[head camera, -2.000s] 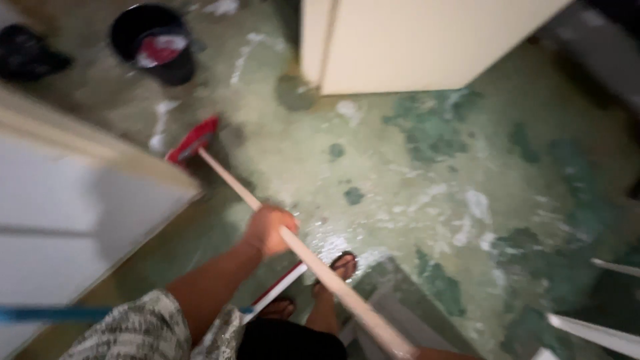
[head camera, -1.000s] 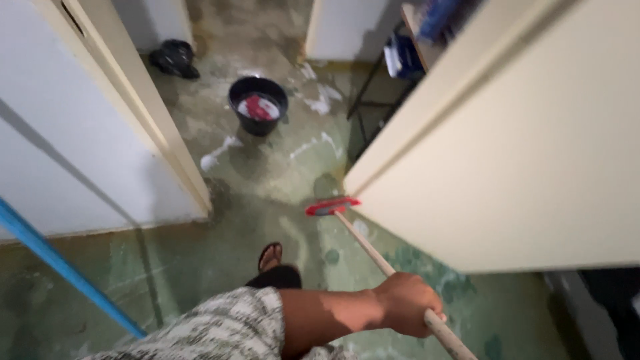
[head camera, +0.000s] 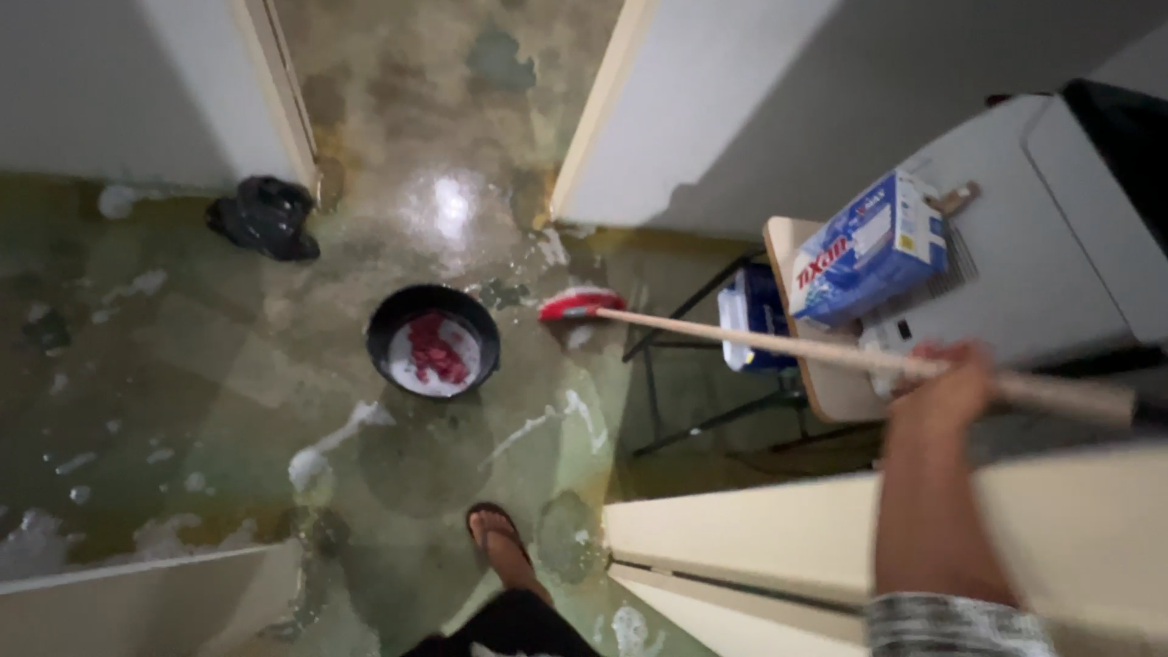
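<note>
My right hand (head camera: 949, 383) is closed around the pale wooden handle (head camera: 776, 342) of a floor brush, with my forearm rising from the lower right edge. The handle runs left to the red brush head (head camera: 581, 304), which rests on the wet concrete floor. Left of the head stands a black bucket (head camera: 433, 340) holding whitish liquid and red material that looks like cloth. Foam streaks (head camera: 333, 443) lie on the floor below the bucket. My left hand is out of view.
A black plastic bag (head camera: 265, 219) lies beside the doorway. To the right, a Tixan box (head camera: 867, 246) sits on a wooden-topped stand (head camera: 844, 392) with dark metal legs, beside a whitish appliance (head camera: 1022, 237). A cream door or panel (head camera: 748, 525) stands at lower right. My sandaled foot (head camera: 497, 538) is below the bucket.
The view has shifted a lot. The brush head, left of the cream panel's corner two seconds ago, is now beyond that panel, near the bucket. The front hand on the handle earlier came from the left.
</note>
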